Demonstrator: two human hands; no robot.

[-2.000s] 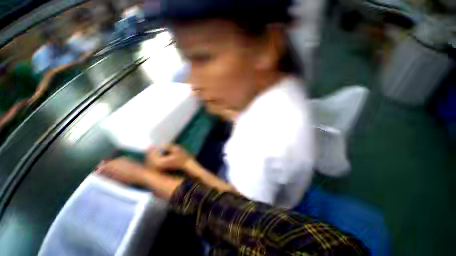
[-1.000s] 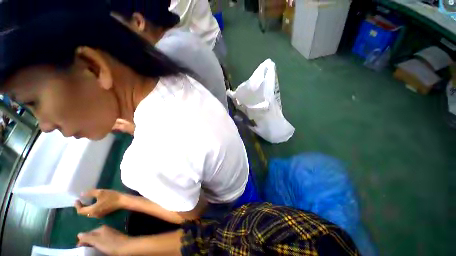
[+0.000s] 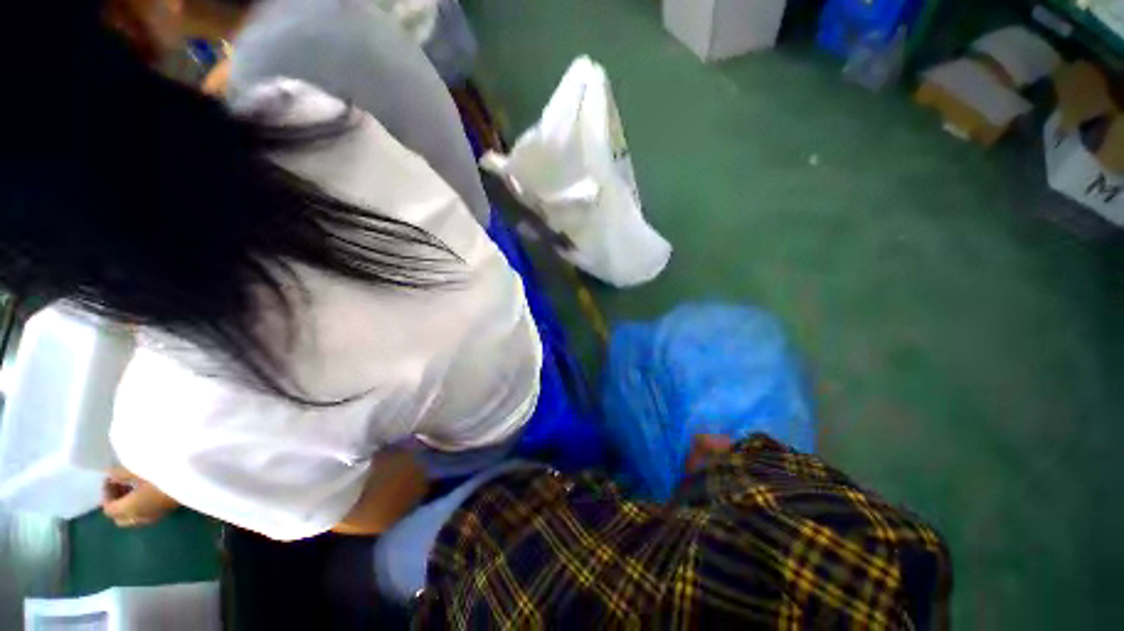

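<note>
My right arm in a dark plaid sleeve crosses the bottom of the view. Only a small part of my right hand (image 3: 708, 451) shows past the sleeve, at the near edge of a crumpled large blue plastic bag (image 3: 740, 370) on the floor. Its fingers are hidden, so its grip cannot be told. My left hand is not in view. A white foam tray (image 3: 160, 606) is cut off by the lower left edge.
A person in a white shirt (image 3: 358, 284) sits close at left, a hand by another foam tray (image 3: 56, 407). A white sack (image 3: 592, 185) stands on the green floor (image 3: 937, 370). Cartons (image 3: 974, 96) and a blue crate (image 3: 863, 25) lie at the far bench.
The view has swung right and down. My right hand has left the near foam tray and moved back to the blue bag. The person at left has leaned, hair now covering the face.
</note>
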